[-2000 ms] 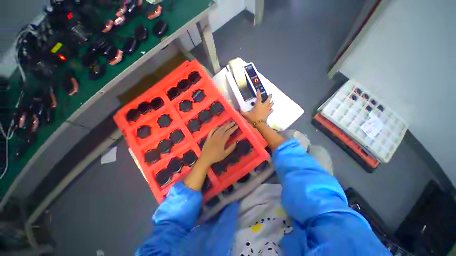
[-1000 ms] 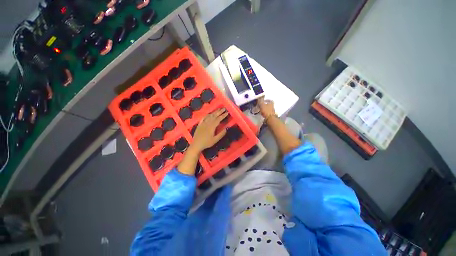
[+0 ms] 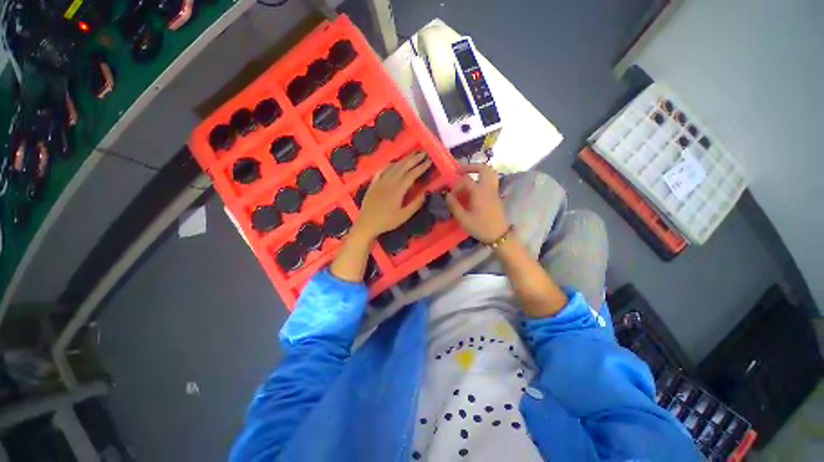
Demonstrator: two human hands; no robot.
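The orange-red tray (image 3: 296,163) lies tilted in front of me, with dark roundish units (image 3: 364,139) in its pockets. My left hand (image 3: 392,200) lies palm down over the tray's right part, fingers apart, covering some units. My right hand (image 3: 479,209) is at the tray's right edge, its fingertips bent down by a dark unit in the lower right pocket. Any small tape piece in the fingers is too small to tell. The white tape dispenser (image 3: 461,83), with red digits and a cream roll, stands beyond the right hand, which is apart from it.
The dispenser stands on a white surface (image 3: 529,135). A green bench (image 3: 135,63) with cabled dark units is at the upper left. A white pocketed tray (image 3: 650,167) lies over a red tray (image 3: 623,200) on the right. Black trays (image 3: 759,365) are at the lower right.
My right hand has left the dispenser's front and come back to the tray's right edge. My left hand has stayed over the tray. The view has shifted, so the tray shows higher.
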